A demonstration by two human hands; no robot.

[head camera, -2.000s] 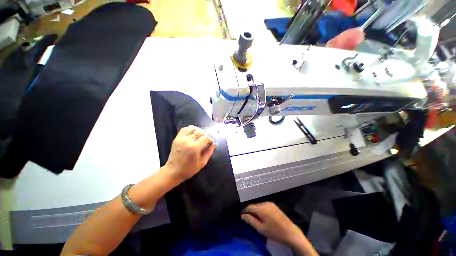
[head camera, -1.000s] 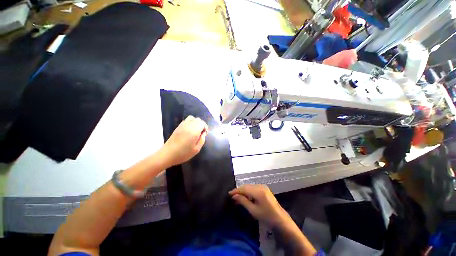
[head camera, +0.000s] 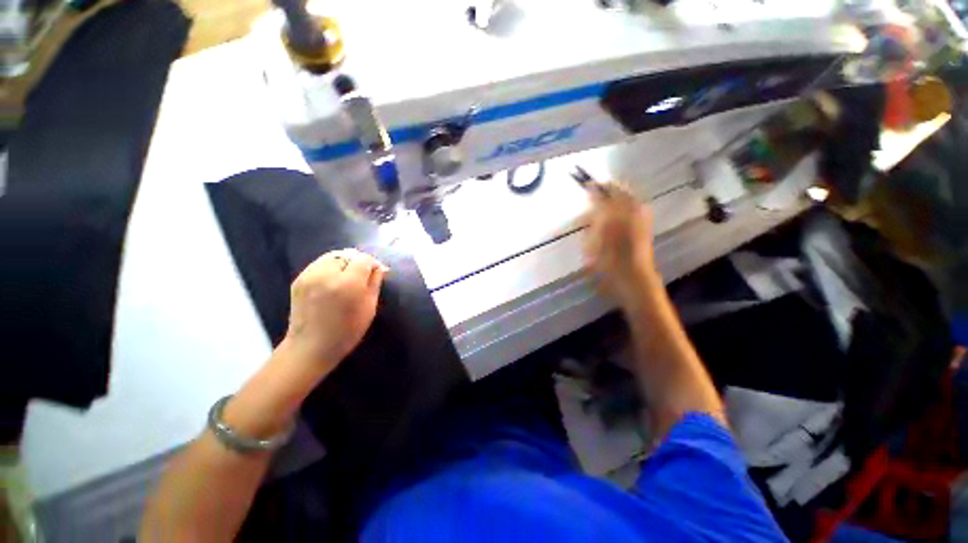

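The black cut panel point(head camera: 366, 350) lies on the white table and runs from beside the needle area down over the table's front edge to the wearer's lap. My left hand point(head camera: 334, 302) rests on it with curled fingers near the lit presser foot point(head camera: 395, 228); whether it pinches the cloth is hidden. My right hand point(head camera: 619, 235) is blurred on the machine bed, right of the head, at the black thread snips point(head camera: 586, 178). Its fingers cover most of the snips; the tips point up-left. The white sewing machine point(head camera: 531, 98) stands over the bed.
A stack of black cut panels point(head camera: 80, 202) lies at the left. Dark scissor rings point(head camera: 525, 175) show behind the head. The printed ruler strip point(head camera: 510, 327) follows the table's front edge. Grey, white and black cloth pieces point(head camera: 791, 424) are heaped below right.
My right hand has moved from the panel's front right edge up to the snips. The view has shifted closer to the machine. My left hand is still on the panel near the needle.
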